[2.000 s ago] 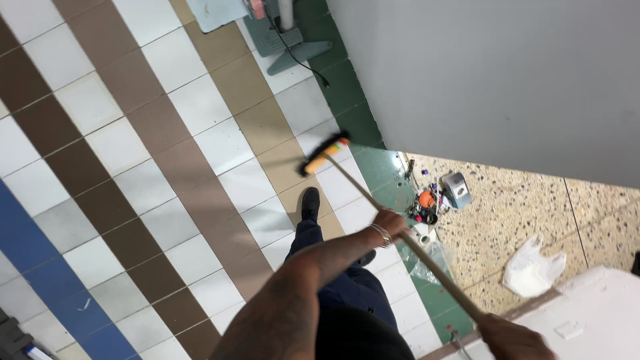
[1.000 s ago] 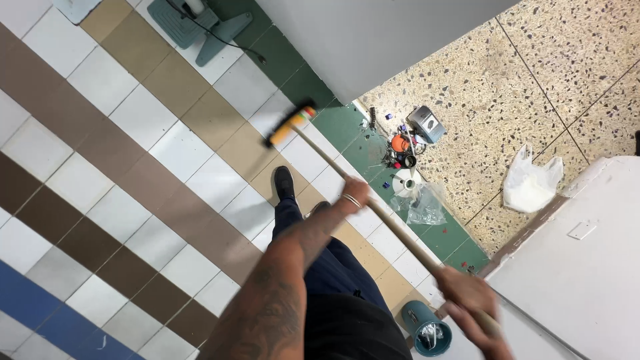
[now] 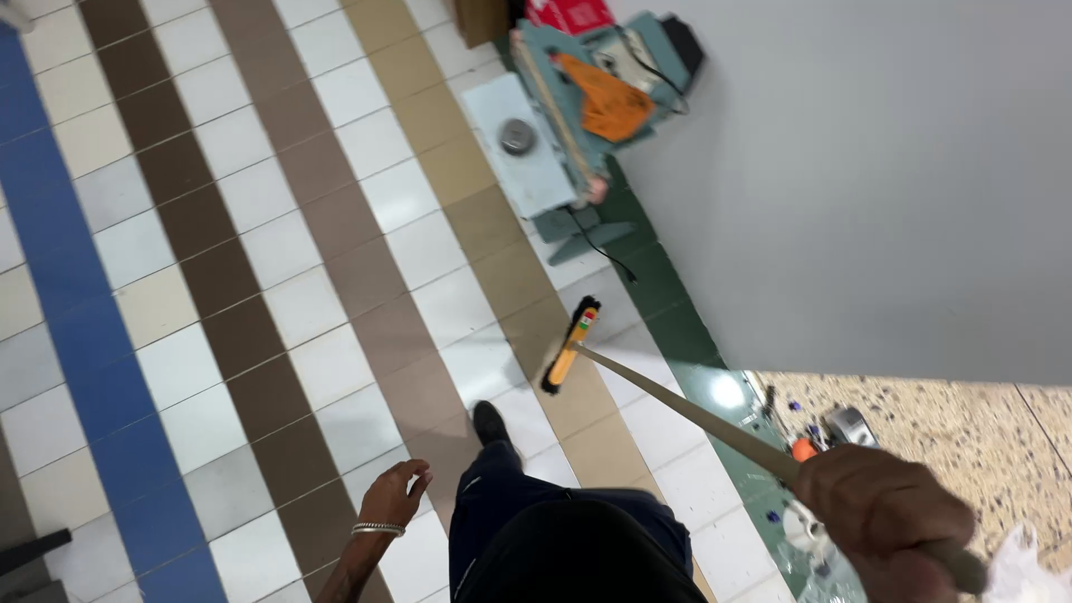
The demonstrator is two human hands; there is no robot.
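Observation:
A push broom with an orange head and black bristles (image 3: pixel 572 345) lies against the tiled floor, ahead of my shoe. Its long handle slants down to the lower right, where my right hand (image 3: pixel 883 511) is closed around the upper end. Off the broom, my left hand (image 3: pixel 396 494) hangs at the lower left with a bracelet on the wrist, its fingers loosely curled and nothing in them. Small debris, an orange item (image 3: pixel 803 450) and a white round item (image 3: pixel 801 526) lie near my right hand, which partly hides them.
A grey wall or panel (image 3: pixel 854 193) fills the upper right. Beside it stands a blue-green stand (image 3: pixel 523 167) with an orange cloth (image 3: pixel 611 100) and a trailing black cord (image 3: pixel 599 247). A white plastic bag (image 3: pixel 1017 557) is at the lower right, and a metallic box (image 3: pixel 852 426) lies among the debris.
My left hand has let go of the broom handle and moved away to the left. My right hand still grips the handle. The view has shifted, showing more of the stand.

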